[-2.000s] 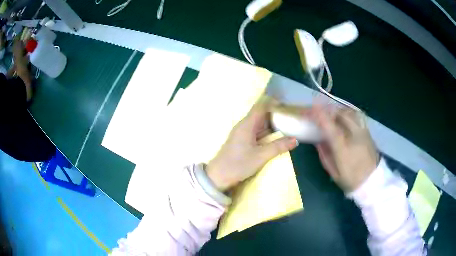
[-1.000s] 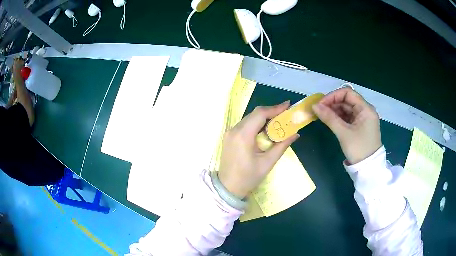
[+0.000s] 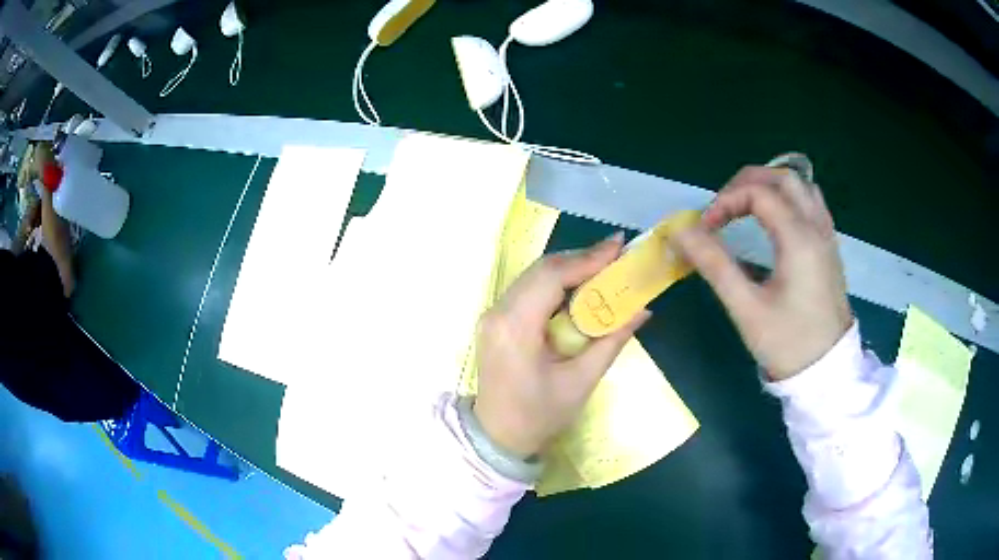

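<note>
The handheld unit (image 3: 630, 287) is tilted with its yellow face towards me; small outlined marks show near its lower left end. My left hand (image 3: 548, 339) holds its lower end between thumb and fingers. My right hand (image 3: 767, 257) has thumb and index fingertips at the upper right end, slightly blurred; I cannot tell if a small piece is between them. A strap loop (image 3: 791, 164) shows behind my right hand. A yellow release liner (image 3: 630, 427) lies under my left hand, beside large white sheets (image 3: 383, 295).
Several white units with cord straps lie on the dark green conveyor (image 3: 679, 98) beyond the grey rail (image 3: 274, 133). A yellow strip (image 3: 926, 383) and small white scraps (image 3: 966, 468) lie right. A person's arm (image 3: 57, 246), a white bottle (image 3: 93, 197) and a blue stool (image 3: 175, 438) are left.
Since two seconds ago the unit has turned from white side to yellow face. In the last second my right hand shifted slightly at its upper end. The conveyor units sit further left in view.
</note>
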